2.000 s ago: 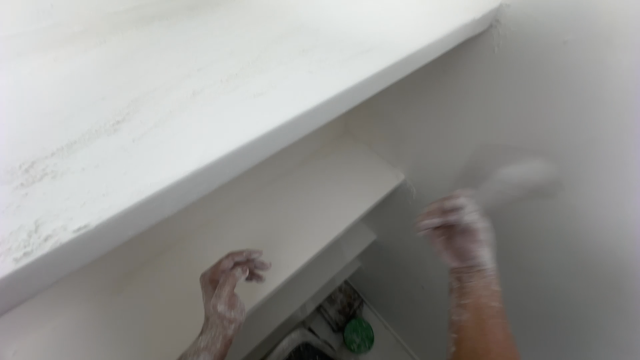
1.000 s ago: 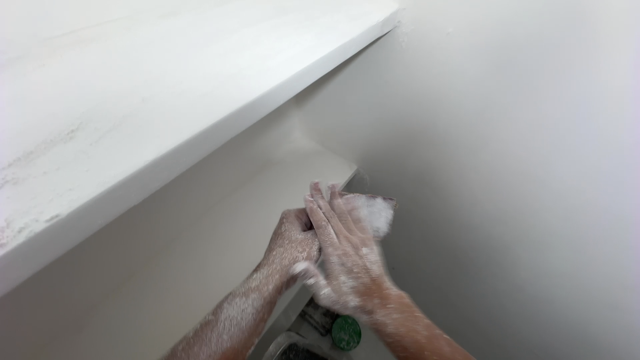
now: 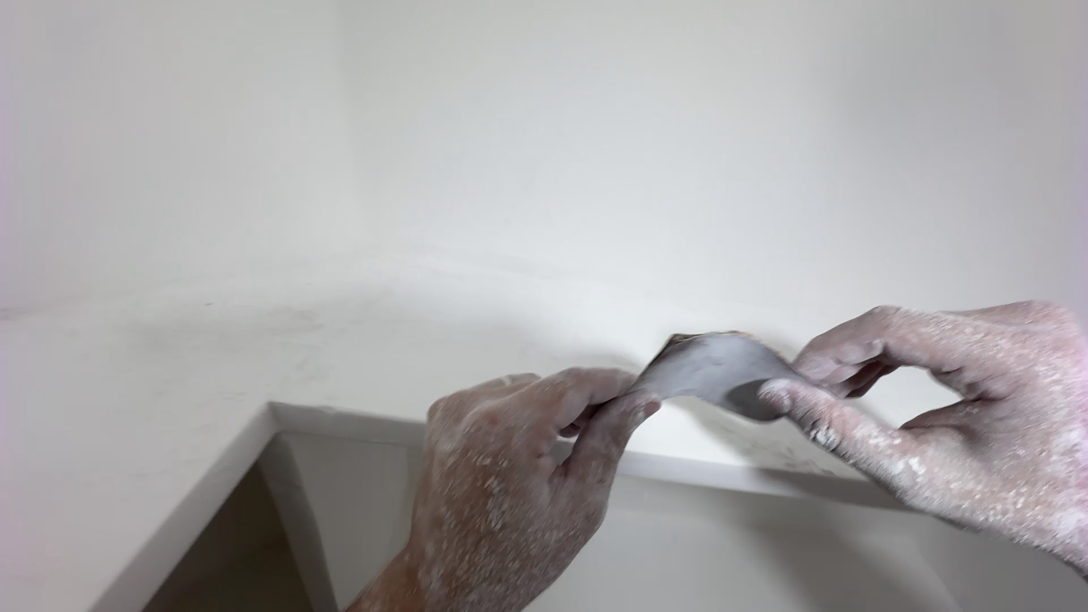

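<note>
A curved piece of sandpaper, grey and dusted white on its face, is held between both hands above a white shelf. My left hand pinches its left end between thumb and fingers. At its right end, the thumb and fingers of my right hand grip the sheet, the thumb on the grey face. White dust coats both hands. The sheet bows upward in the middle, and brown shows along its top edge.
The white shelf bears faint dusty smudges and meets white walls behind. Its front edge turns at an inner corner. Below lies a recess with an upright panel and a dark opening at the lower left.
The view has swung largely to the shelf's corner. The hands, apart two seconds ago and together one second ago, now hold opposite ends of the sandpaper.
</note>
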